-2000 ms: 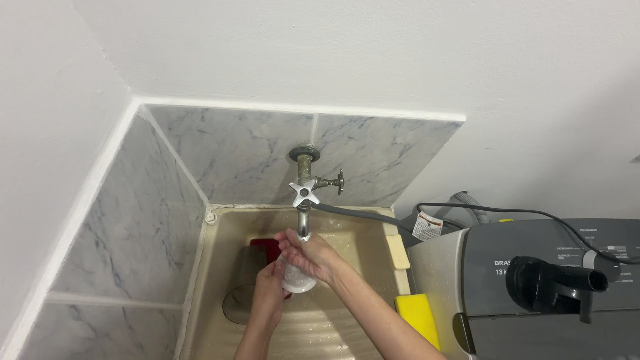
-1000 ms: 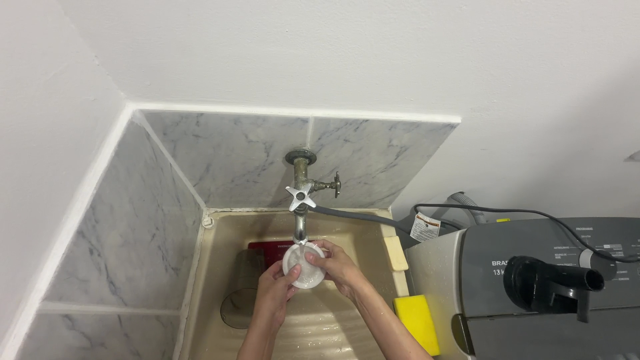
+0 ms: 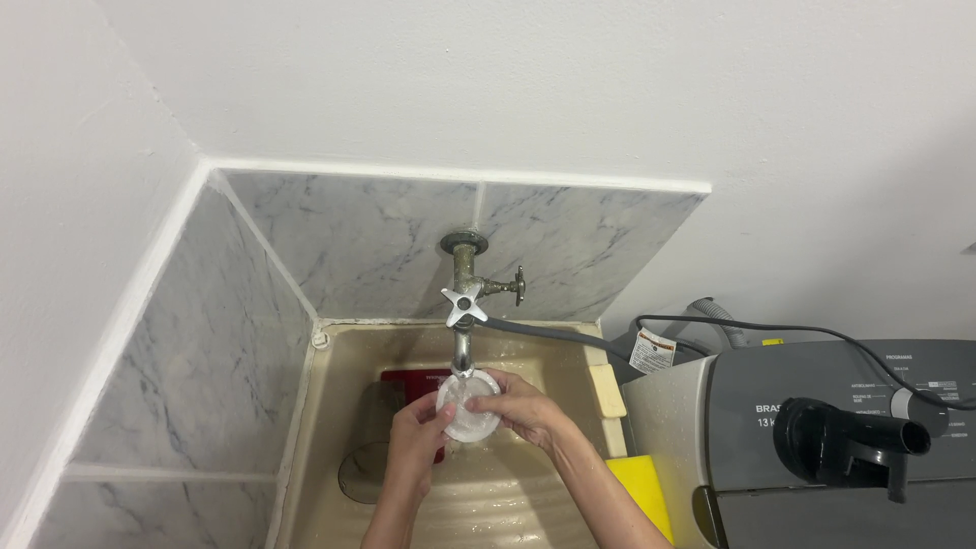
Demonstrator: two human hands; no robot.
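A round white, cup-like part [image 3: 459,428] is held between both my hands, its open side facing up under the spout of a metal faucet [image 3: 462,351]. Water runs from the spout into it. My left hand [image 3: 418,436] grips its left edge with the thumb at the rim. My right hand [image 3: 524,408] holds the right side, its thumb reaching inside. Behind and below the hands, a red object [image 3: 415,381] and a dark translucent container [image 3: 370,427] lie in the beige laundry sink [image 3: 526,488].
Right of the sink stands a grey washing machine [image 3: 808,518] with a black plastic part [image 3: 842,442] on top. A yellow item [image 3: 642,492] and a pale soap bar [image 3: 606,390] are at the sink's right edge. A grey hose [image 3: 549,332] leaves the faucet.
Two seconds ago my hands were close together around the white part, covering much of it. Now they hold it by opposite sides, and its inside faces up under the spout.
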